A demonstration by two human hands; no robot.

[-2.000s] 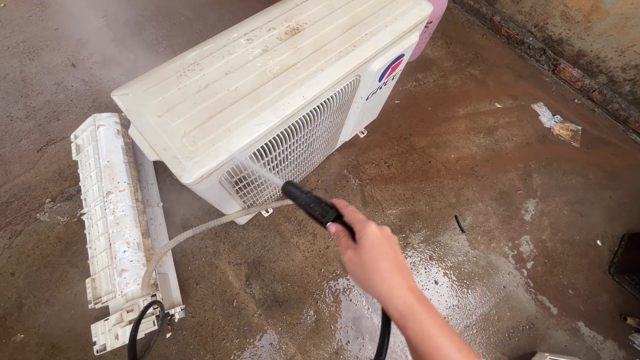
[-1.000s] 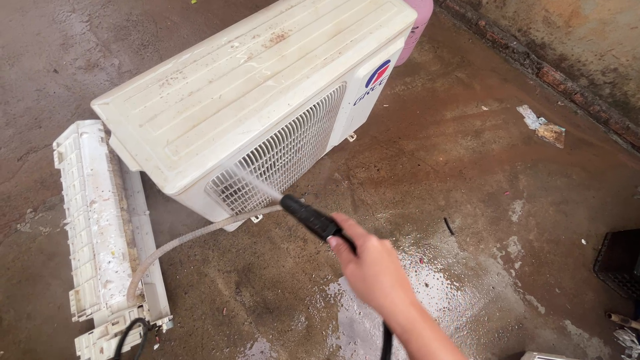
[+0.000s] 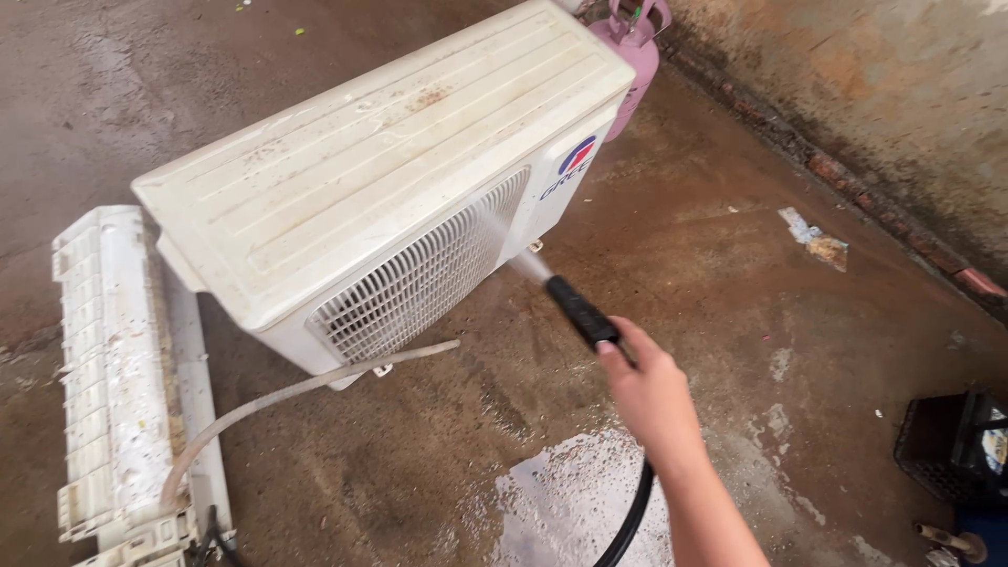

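A bare hand, my right hand (image 3: 650,382), is closed around a black spray nozzle (image 3: 581,309) on a black hose (image 3: 630,524). Water sprays from its tip up and left onto the front grille (image 3: 425,272) of a white Gree air-conditioner outdoor unit (image 3: 378,157), near the grille's right end. The unit's top is stained. Left of it lies a dirty white plastic indoor-unit casing (image 3: 134,354), from which a pale drain hose (image 3: 307,383) curves past the unit's lower front corner. My left hand is out of the frame.
A pink gas cylinder (image 3: 634,63) stands behind the unit's right end. Wet concrete floor surrounds everything, with a puddle (image 3: 567,496) beside my forearm. A stained wall (image 3: 890,94) runs along the right, near a crumpled wrapper (image 3: 819,240). A black crate-like object (image 3: 933,441) sits at the right edge.
My right hand has swung the nozzle, and the spray has shifted from the grille's left part to its right part. The view has moved somewhat.
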